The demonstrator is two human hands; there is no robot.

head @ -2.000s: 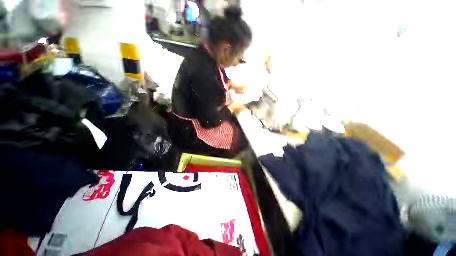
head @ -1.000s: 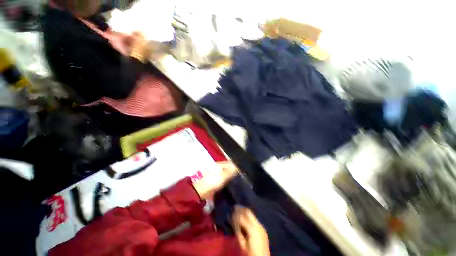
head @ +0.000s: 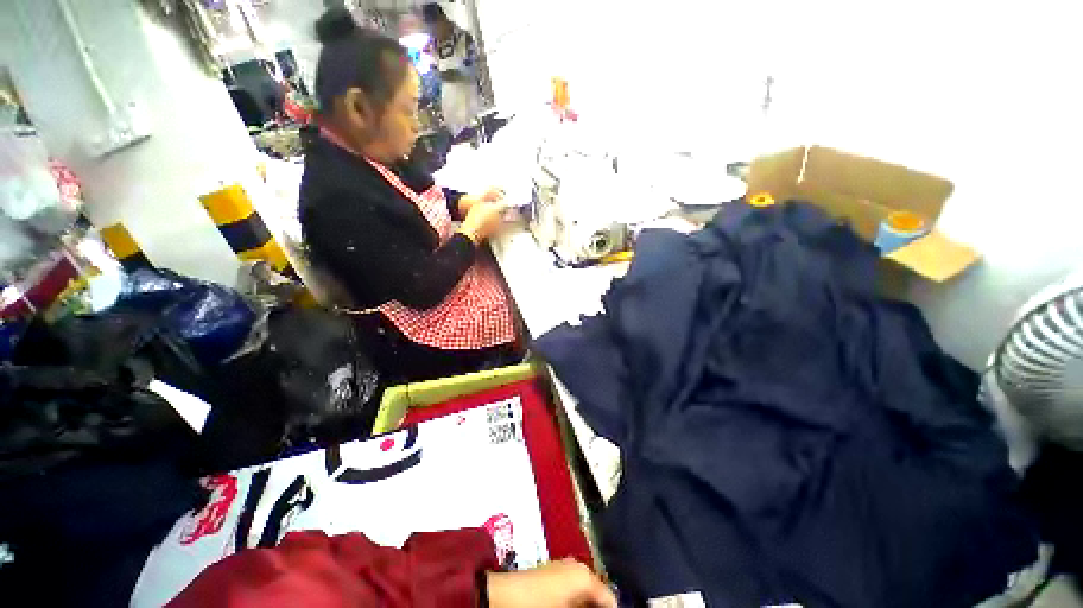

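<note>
A large heap of navy cloth (head: 784, 416) lies on the white table at the right and reaches the bottom edge. My left hand (head: 552, 586), below a red sleeve, is low in the picture at the table's near edge, just left of the heap. The bottom edge cuts it off. Its fingers look curled, and whether they grip anything is hidden. My right hand is out of the picture.
A white printed sack (head: 392, 487) lies over red cloth in a yellow-green crate (head: 457, 390). A person in a checked apron (head: 451, 303) sits at a machine (head: 582, 202). An open cardboard box (head: 849, 190) and a fan (head: 1051, 356) stand beyond the heap. Black bags (head: 315, 368) lie left.
The view has swung back left and up. The navy heap now fills more of the right side. Two hands showed low in the middle before; now only my left hand shows, at the bottom edge.
</note>
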